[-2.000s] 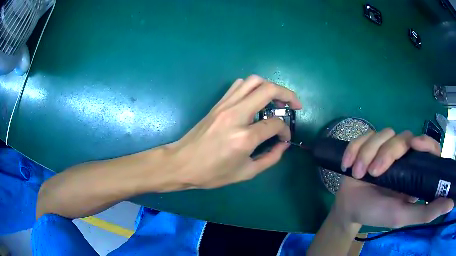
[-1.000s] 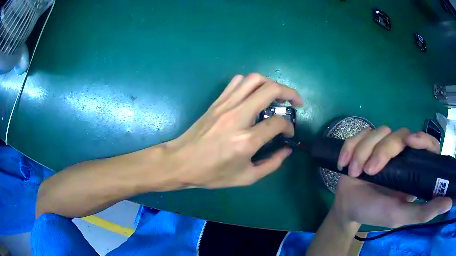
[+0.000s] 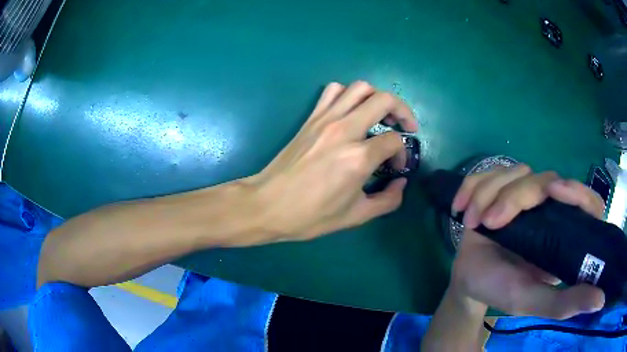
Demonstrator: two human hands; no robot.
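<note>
My left hand (image 3: 330,168) rests on the green table (image 3: 275,48) with its fingers around a small black device housing (image 3: 411,152). The housing's open side shows silvery parts; the fingers hide part of it. My right hand (image 3: 522,240) holds a thick black electric screwdriver (image 3: 550,240) with a white label. The driver's dark nose points left toward the housing, a little apart from it. Its bit tip cannot be made out. A round screw tray (image 3: 493,163) full of silver screws lies partly hidden under the driver and my right hand.
Other black housings (image 3: 551,32) lie at the upper right. A flat black glossy rectangle (image 3: 600,184) is at the right edge. A white fan (image 3: 19,24) stands at the upper left. The black cord (image 3: 557,331) trails at the lower right.
The housing and my left hand are slightly higher and further right in view. The housing looks turned. The driver is tilted more steeply, its nose higher. The view has shifted a little.
</note>
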